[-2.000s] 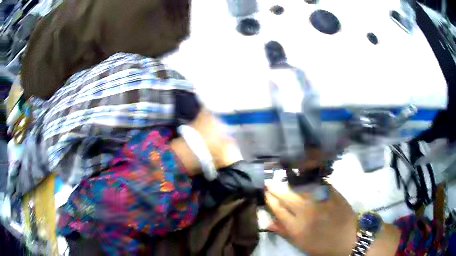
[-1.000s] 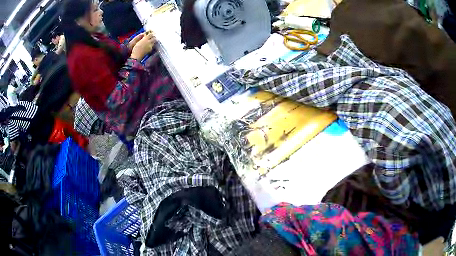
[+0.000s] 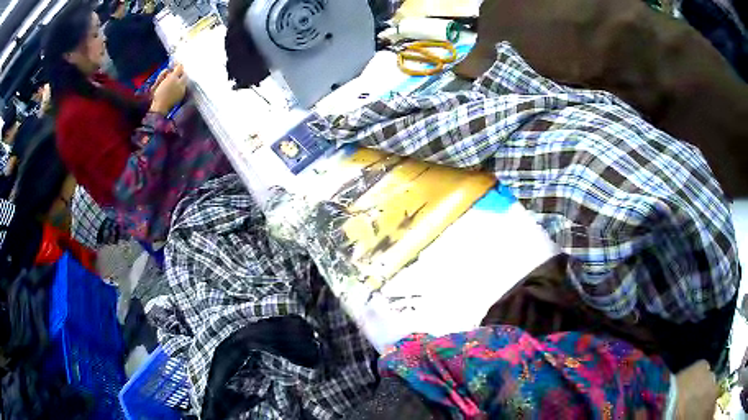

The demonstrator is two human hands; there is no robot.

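The plaid fabric [image 3: 607, 172] lies bunched on the table at the right, in white, blue, brown and black checks. Brown fabric [image 3: 607, 49] is heaped behind it, and more brown cloth [image 3: 533, 299] lies under the plaid near my sleeve. My left hand [image 3: 697, 392] is cut off at the lower right edge; only its wrist and a small part show below dark cloth, and its fingers are hidden. My floral sleeve crosses the bottom. My right hand is not in view.
Yellow-handled scissors [image 3: 426, 58] lie at the table's back beside a grey machine part [image 3: 316, 41]. Black-and-white plaid pieces [image 3: 238, 271] hang at the table's edge. Blue crates [image 3: 82, 336] stand on the floor. A person in red [image 3: 98, 131] sits at the upper left.
The view has swung left from the machine head, which is out of sight. Since one second ago the scene has shifted left in the picture and a bit more of my left wrist shows.
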